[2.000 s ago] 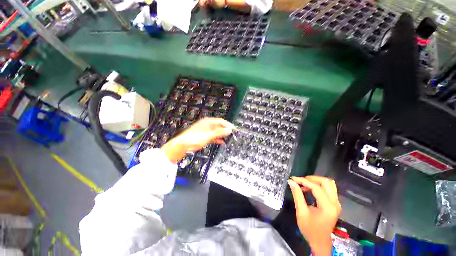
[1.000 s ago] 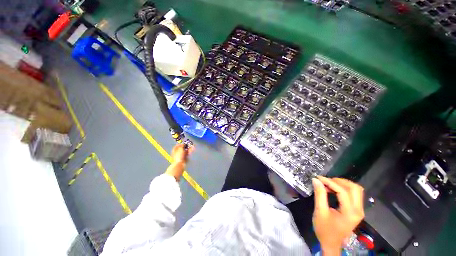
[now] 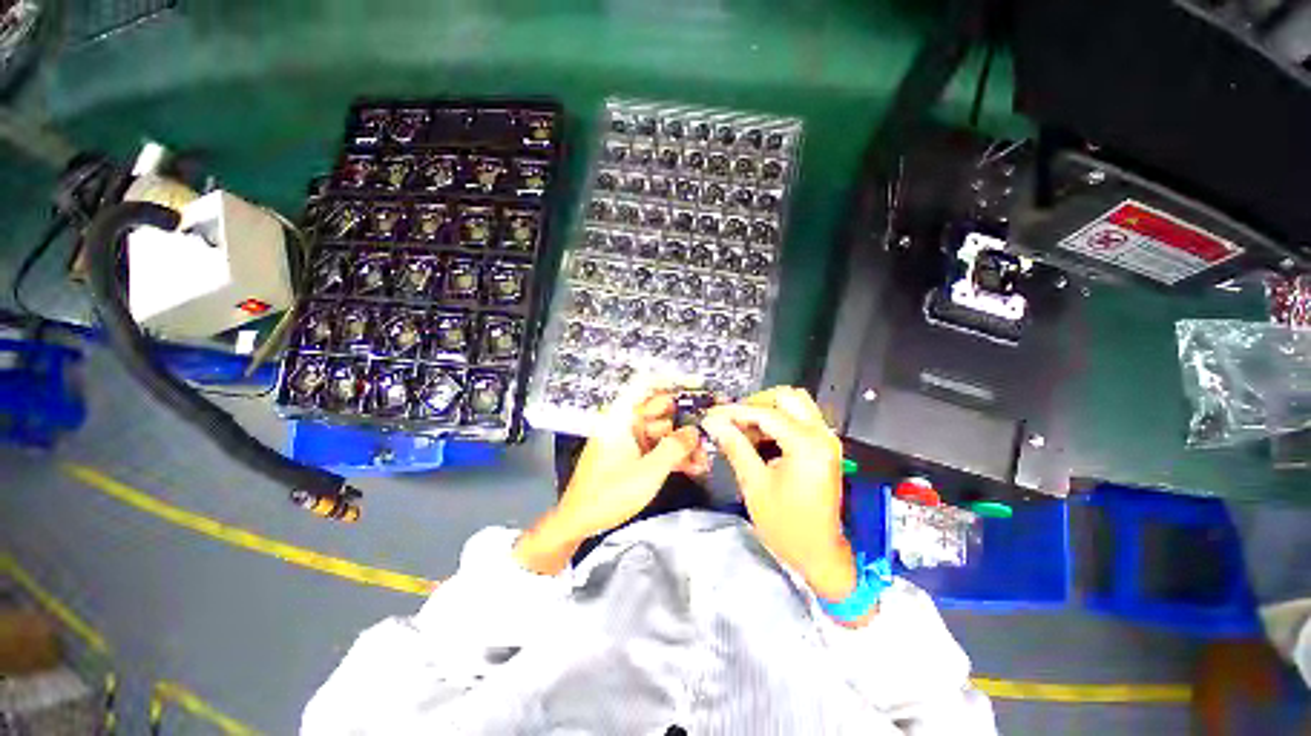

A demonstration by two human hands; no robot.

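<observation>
My left hand [image 3: 628, 456] and my right hand [image 3: 784, 467] meet in front of my chest, at the near edge of the clear tray. Between their fingertips they hold a small dark module [image 3: 695, 407], partly hidden by the fingers. The clear blister tray [image 3: 673, 245] holds many small round-centred parts. The black blister tray [image 3: 417, 266] lies to its left, with square pockets mostly holding parts. My right wrist has a blue band.
The black machine [image 3: 920, 345] stands at the right, with a white-silver fixture [image 3: 989, 283] on its base. A cream box [image 3: 212, 269] and black air hose [image 3: 187, 403] are at the left. Blue bins [image 3: 1028, 554] sit below the bench edge. A clear bag [image 3: 1234, 381] lies far right.
My left hand has come from the hose nozzle at the left to meet my right hand. My right hand has moved left. The view has swung right, and the hose hangs free.
</observation>
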